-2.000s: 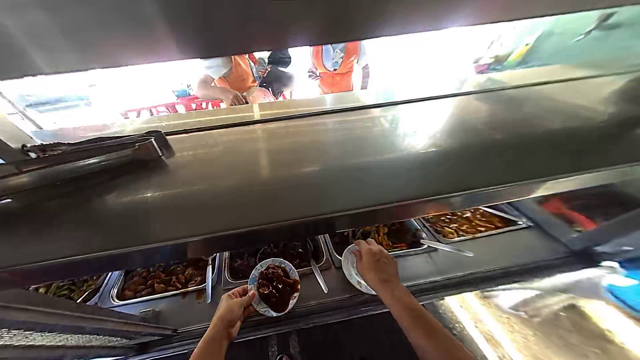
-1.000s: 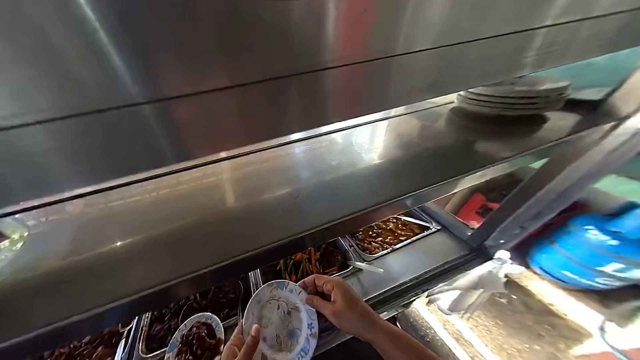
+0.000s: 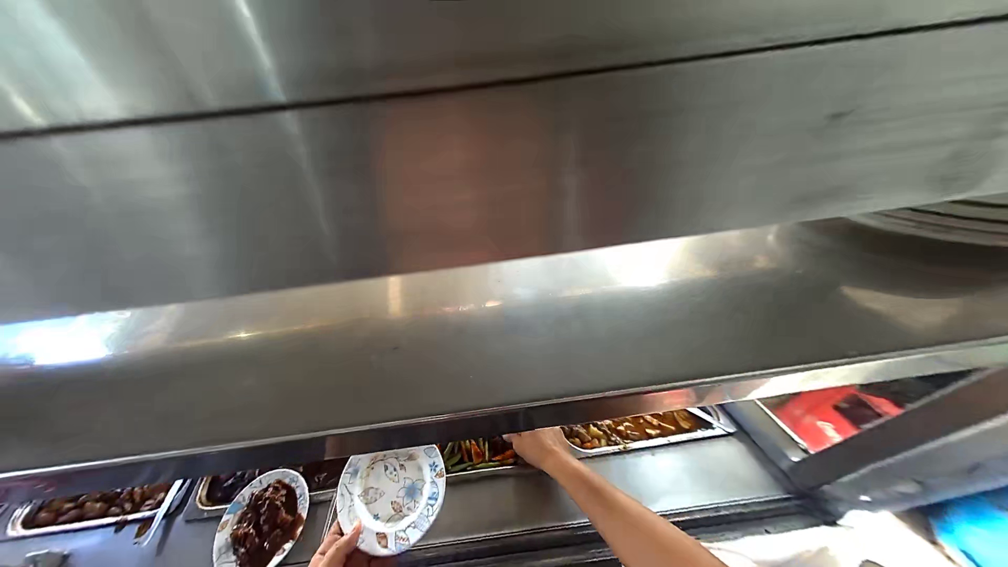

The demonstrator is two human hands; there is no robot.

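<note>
My left hand (image 3: 340,548) grips the lower rim of a patterned plate (image 3: 392,498), which is tilted and bears no food. Left of it, a second patterned plate (image 3: 228,543) holds dark saucy food (image 3: 266,524); what supports this plate is not plain. My right hand (image 3: 539,445) reaches over a metal tray of cut green and orange vegetables (image 3: 472,453). Its fingertips are hidden by the shelf edge, so its grip cannot be told. Just right of that hand lies a tray of food in brown sauce (image 3: 638,429), with a utensil handle at its far end.
A broad stainless steel shelf (image 3: 472,354) crosses above the trays. Stacked plates (image 3: 945,224) stand on it at the right. Another food tray (image 3: 94,508) with a utensil (image 3: 161,512) is at the lower left. A slanted metal post (image 3: 890,441) stands at the right.
One second ago both hands were at the patterned plate; my right hand has let go of it and moved to the vegetable tray. Two seconds ago my left hand held the plate of dark food.
</note>
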